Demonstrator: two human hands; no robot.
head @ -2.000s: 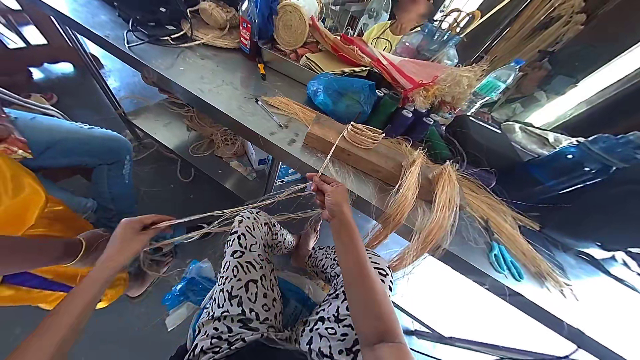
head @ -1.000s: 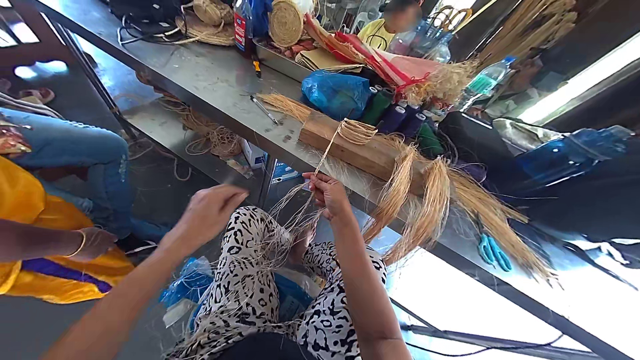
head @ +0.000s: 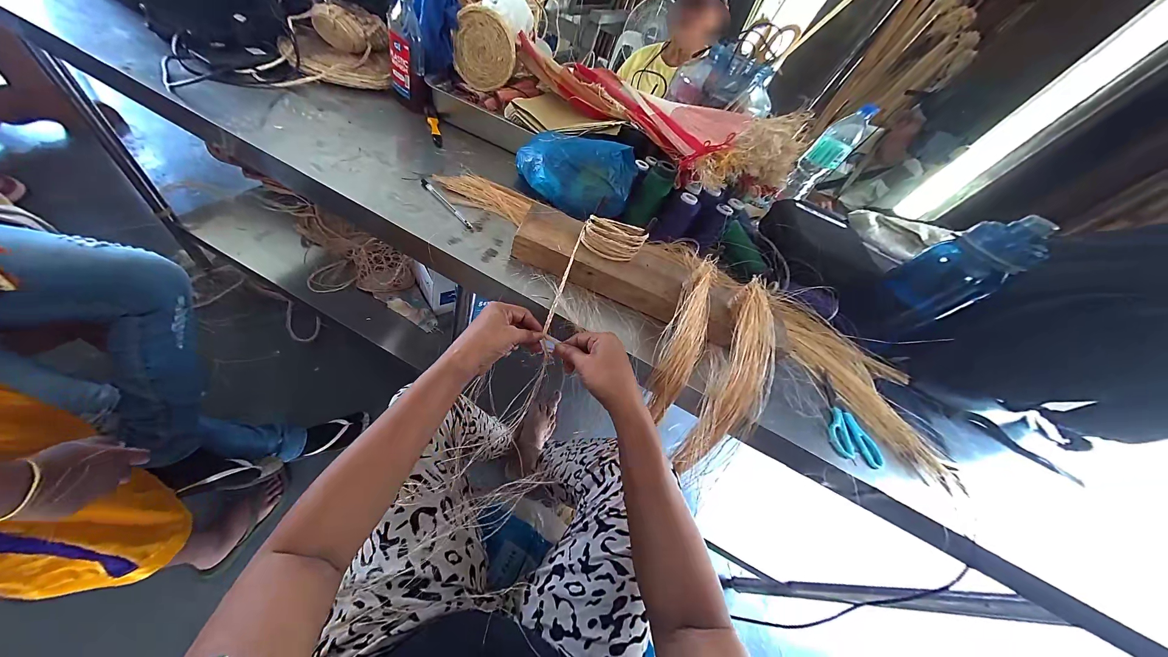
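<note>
A thin braided fibre cord (head: 566, 274) runs down from a coil wound around a wooden block (head: 630, 274) on the metal table. My left hand (head: 500, 336) and my right hand (head: 593, 360) meet at the cord's lower end, both pinching it between thumb and fingers. Loose strands hang below them over my patterned trousers. Bundles of straw-coloured fibre (head: 753, 365) lie under and over the block, two of them hanging past the table's edge.
Blue-handled scissors (head: 854, 438), a pen (head: 447, 203), a blue plastic bag (head: 577, 172) and thread spools (head: 677, 215) lie on the metal table (head: 338, 151). A seated person's denim-covered leg (head: 100, 310) is at left. Another person (head: 671, 55) is behind the table.
My left hand has moved right, from the loose strands held out at the left to the cord beside my right hand. It let go of those strands on the way.
</note>
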